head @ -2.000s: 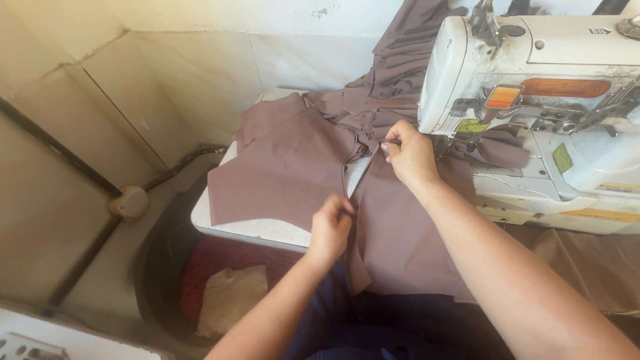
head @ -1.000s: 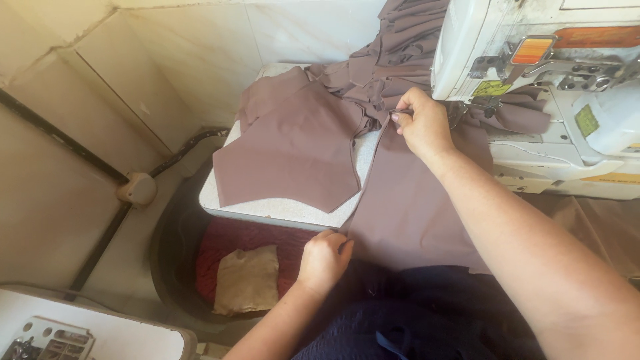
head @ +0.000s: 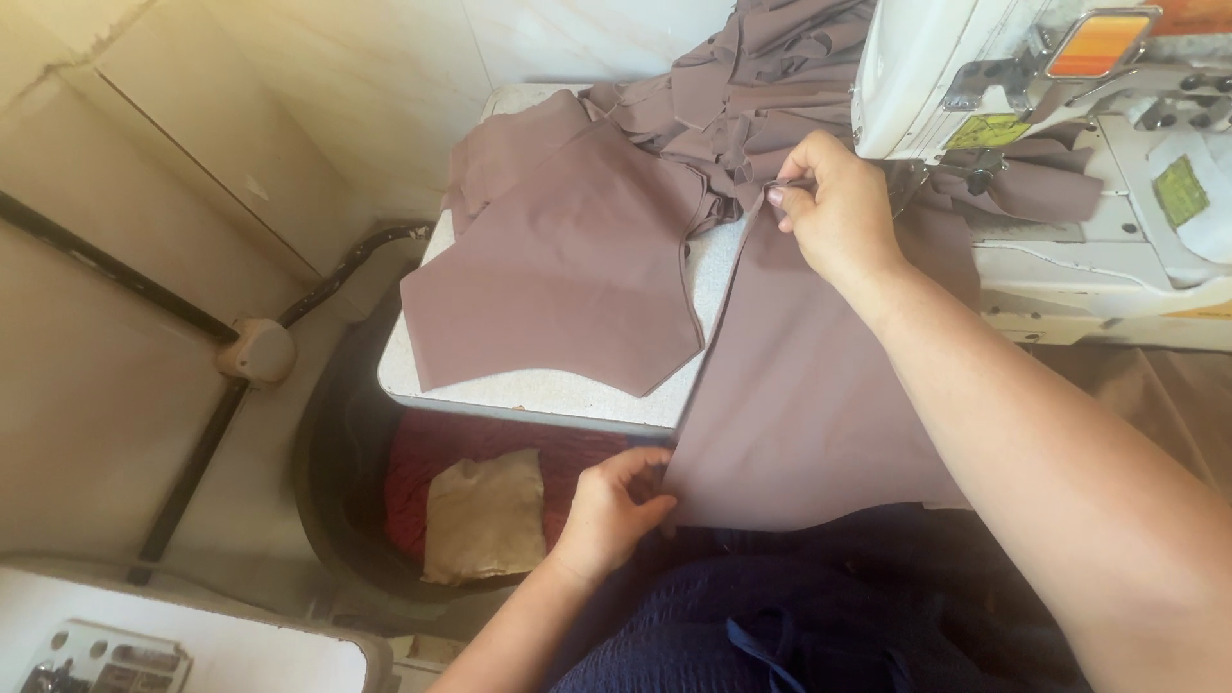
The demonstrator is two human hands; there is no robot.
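Note:
My right hand (head: 837, 207) pinches the upper edge of a brown fabric panel (head: 808, 385) between thumb and fingers, just left of the sewing machine head (head: 948, 72). Lower down, my left hand (head: 616, 505) grips the same panel's left edge near its bottom corner, beyond the table's front edge. Between both hands that edge runs straight and looks taut. Cut brown fabric pieces (head: 558, 279) lie stacked on the white tabletop (head: 539, 399) to the left. Gathered brown fabric (head: 751, 87) is heaped behind my right hand. The machine's needle area is partly hidden.
Under the table's left end stands a dark tub (head: 337, 481) holding red fabric (head: 409, 491) and a beige cloth piece (head: 486, 520). A pipe with a round junction box (head: 258, 351) runs along the tiled wall. Another white machine table (head: 241, 635) is at lower left.
My left hand has moved down along the panel, away from my right hand, and the panel's edge between them is now straight. The view has shifted closer to the table.

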